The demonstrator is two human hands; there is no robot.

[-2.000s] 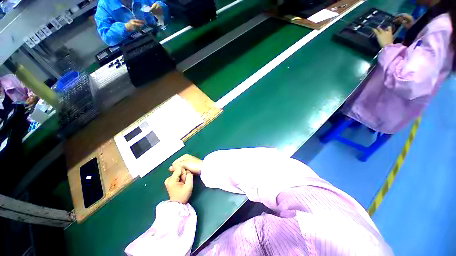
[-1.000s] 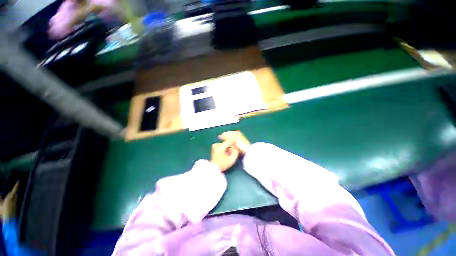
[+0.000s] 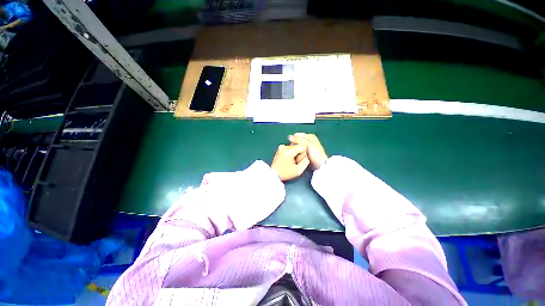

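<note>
My left hand [image 3: 290, 162] and my right hand [image 3: 311, 148] rest together on the green bench mat [image 3: 382, 173], the fingers touching and partly folded over one another. I see no object in them, though the space between the palms is hidden. Just beyond them a white test chart sheet [image 3: 325, 83] with black and grey squares lies on the tan backing board [image 3: 287, 36]. A black phone [image 3: 207, 89] with a small white mark on its screen lies at the board's left side.
Stacked black phone trays [image 3: 66, 179] stand at the left of the bench. A pale metal post [image 3: 110, 54] rises left of the board. A person in blue [image 3: 15, 239] is at the left edge, and part of a pink smock [image 3: 526, 257] shows at the right edge.
The view has swung left and levelled, so the board now lies straight ahead and the black trays show at left. My hands stay together on the mat.
</note>
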